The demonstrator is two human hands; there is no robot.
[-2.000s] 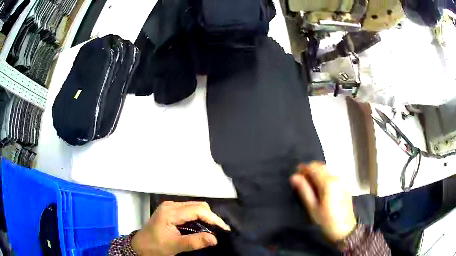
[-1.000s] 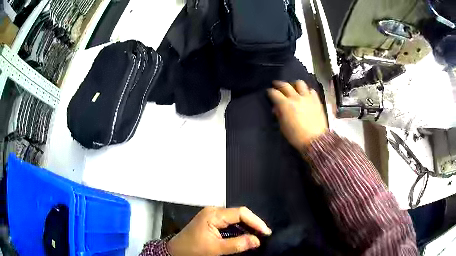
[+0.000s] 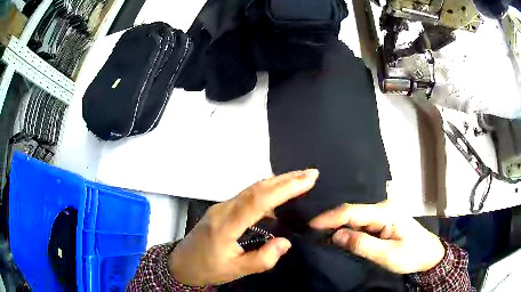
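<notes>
A black fabric panel (image 3: pixel 325 120) lies flat in front of me and runs down over the table's front edge. My left hand (image 3: pixel 234 231) is over its lower left part, fingers stretched out, with a small dark zipper (image 3: pixel 255 237) with a shiny toothed line between palm and thumb. My right hand (image 3: pixel 383 236) is at the panel's lower part, thumb and forefinger close together on dark cloth. Black on black hides the exact edge it pinches.
Rounded black pocket pieces (image 3: pixel 127 82) with pale zipper lines lie at the left. A bulky black bag body (image 3: pixel 303 17) is behind the panel. A blue crate (image 3: pixel 117 228) is lower left. Sewing machine parts (image 3: pixel 407 85) and dark scissors (image 3: pixel 469 154) are at the right.
My right hand has come back from the panel's far end to its near part, beside my left hand. My left hand has opened its fingers further. The view has shifted slightly.
</notes>
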